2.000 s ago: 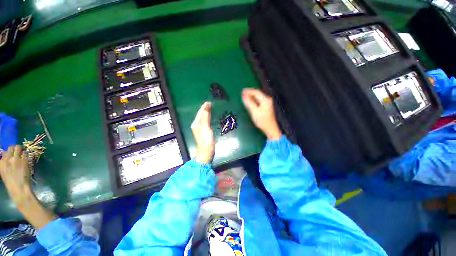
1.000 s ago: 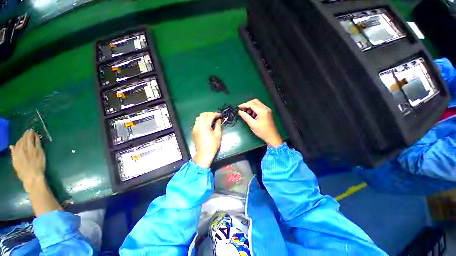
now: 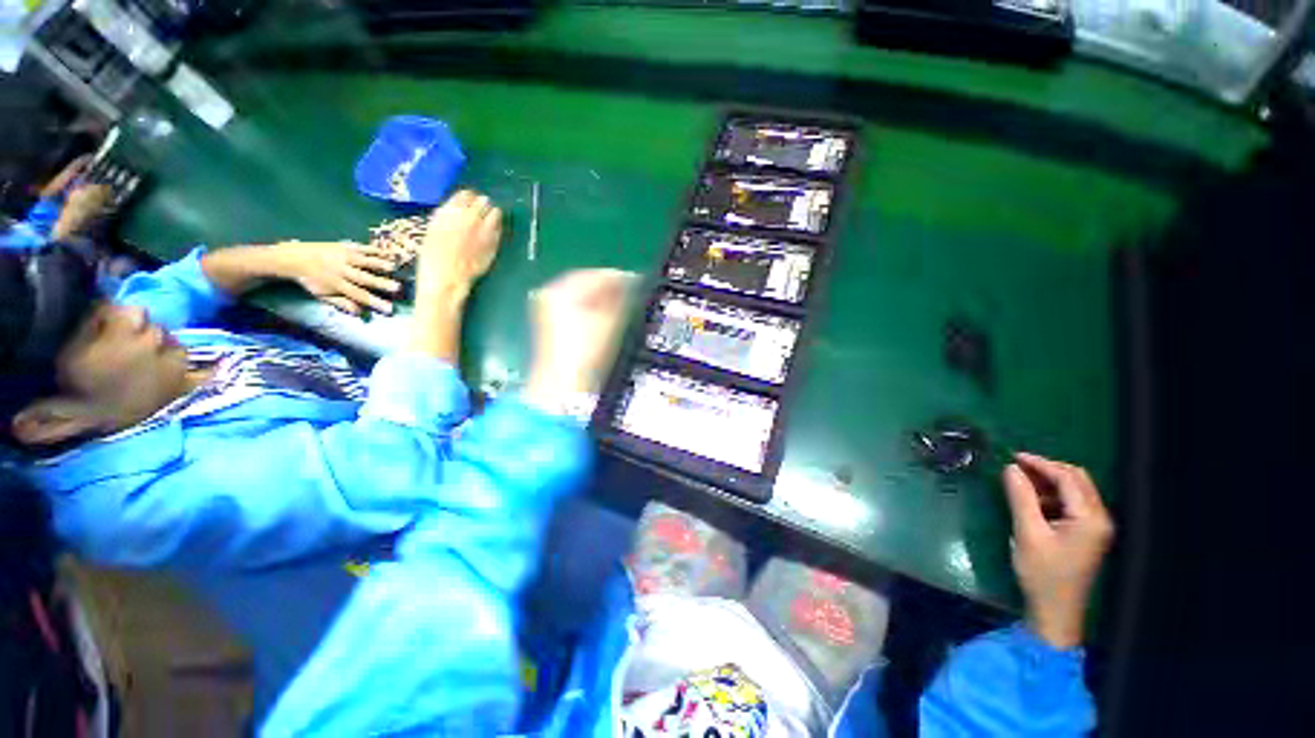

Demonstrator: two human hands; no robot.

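A black foam tray (image 3: pixel 798 378) lies on the green bench with five phone units in a row, the nearest (image 3: pixel 695 423) glaring white. Small black parts lie to its right in a nearer pile (image 3: pixel 949 446) and a farther pile (image 3: pixel 966 348). My left hand (image 3: pixel 581 325) is a blur left of the tray, fingers curled; whether it holds anything is unclear. My right hand (image 3: pixel 1061 531) is right of the nearer pile, thumb and fingers bent towards each other; a thin dark bit may be at the tips, too small to be sure.
A neighbour in a light-blue smock (image 3: pixel 217 447) sits close at left, hands at a tan pile (image 3: pixel 400 238) beside a blue bin (image 3: pixel 411 160). A thin silver stick (image 3: pixel 534 221) lies left of the tray. A dark mass (image 3: pixel 1226 433) fills the right side.
The view has swung left, bringing in the neighbour. My left hand has left the nearer pile and moved across to the tray's left. My right hand has moved off to the pile's right.
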